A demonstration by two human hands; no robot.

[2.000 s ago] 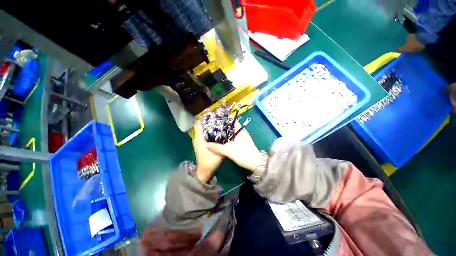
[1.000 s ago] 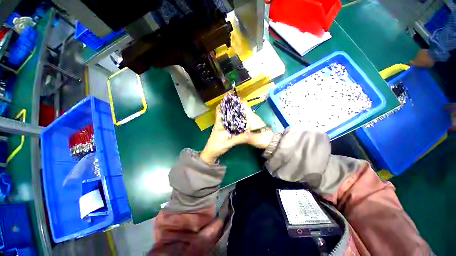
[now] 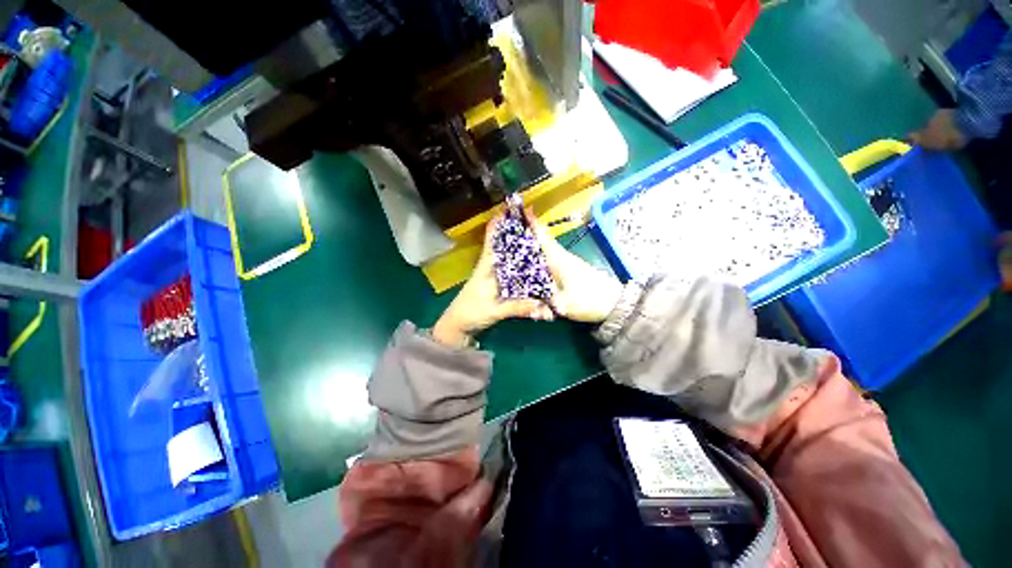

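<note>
A dense bundle of thin leaded parts [image 3: 519, 264] with small silver ends facing up stands between my two hands, in front of the press. My left hand [image 3: 479, 297] cups its left side and lower edge. My right hand [image 3: 583, 285] presses its right side. The fingertips meet near the bottom of the bundle. The press [image 3: 438, 155] has a dark head over a yellow base [image 3: 455, 263], just beyond the bundle. A shallow blue tray [image 3: 849, 227] right of my hands holds many tiny shiny silver bits [image 3: 710, 216].
A blue tote [image 3: 100, 444] at left holds red-ended bundles [image 3: 169, 314]. A red bin [image 3: 677, 31] and white paper [image 3: 666, 89] lie at the back right beside a black stick [image 3: 644, 114]. A larger blue tray [image 3: 921, 277] is at right, with another person's hand [image 3: 941, 131] beside it.
The loose, uneven bundle has become a more compact block with its ends level, and my hands have closed flatter around its sides. The view has shifted slightly.
</note>
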